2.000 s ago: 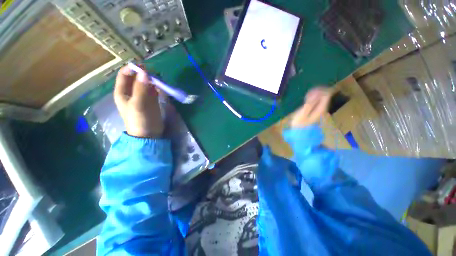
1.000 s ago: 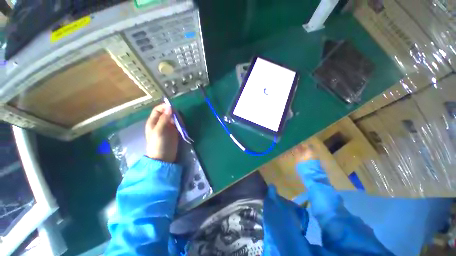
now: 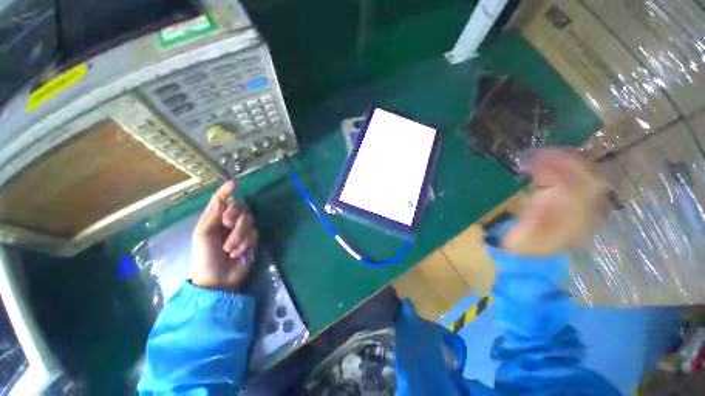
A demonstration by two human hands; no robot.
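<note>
My left hand (image 3: pixel 224 240) is over the left tablet, fingers curled around a slim purple tool (image 3: pixel 243 257). Only a small part of the tool shows; the fingers hide the rest. The grey tablet (image 3: pixel 274 298) lies in clear film at the bench's front edge, camera circles near its lower right corner, partly under my left hand. A second tablet (image 3: pixel 389 166) lies to the right with a lit, nearly all white screen. My right hand (image 3: pixel 556 205) is raised at the right, beyond the bench's front edge, blurred; whether it holds anything cannot be told.
A large tester (image 3: pixel 216 100) stands at the back left. A blue cable (image 3: pixel 313 205) loops from it to the lit tablet's lower edge. Dark shiny bags (image 3: pixel 510 120) lie at the bench's right. Brown cartons (image 3: pixel 611 85) under clear wrap stand beyond. A white post (image 3: pixel 475 31) stands at the back.
My right hand has risen and moved right. My left hand has turned, and the tool that stuck out of it is now mostly hidden. The dark mark mid-screen on the lit tablet is gone.
</note>
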